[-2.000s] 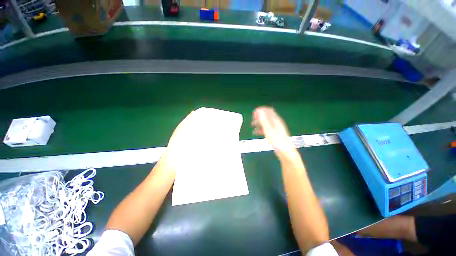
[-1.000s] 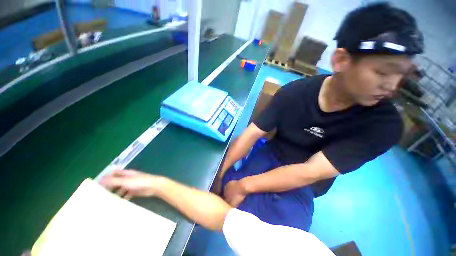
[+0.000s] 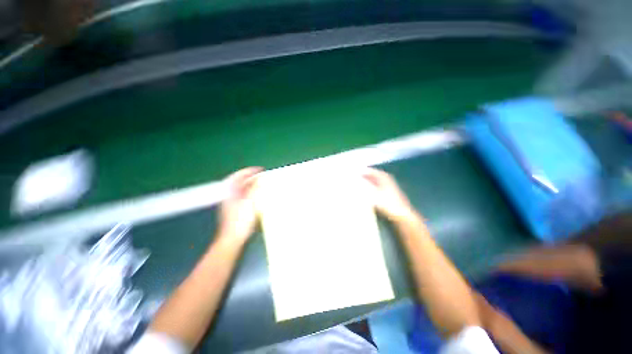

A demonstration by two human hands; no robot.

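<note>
A large white sticker sheet (image 3: 324, 242) with pale yellow edges lies flat in front of me. It spans the dark green bench, and its far edge covers part of the pale metal strip. My left hand (image 3: 242, 200) holds its upper left edge. My right hand (image 3: 388, 197) is at its upper right edge, fingertips touching or over it. The frame is blurred, so finger details and any print on the sheet cannot be read.
A white box (image 3: 52, 182) sits on the green belt (image 3: 291, 110) at left. A blurred heap of white cords (image 3: 76, 294) lies at the lower left. A blue scale (image 3: 537, 166) stands at right, with another person's arm (image 3: 554, 266) below it.
The view swung right to the seated neighbour, then back. The sheet now lies straighter and nearer me. My right hand, previously off the sheet, is at its right edge.
</note>
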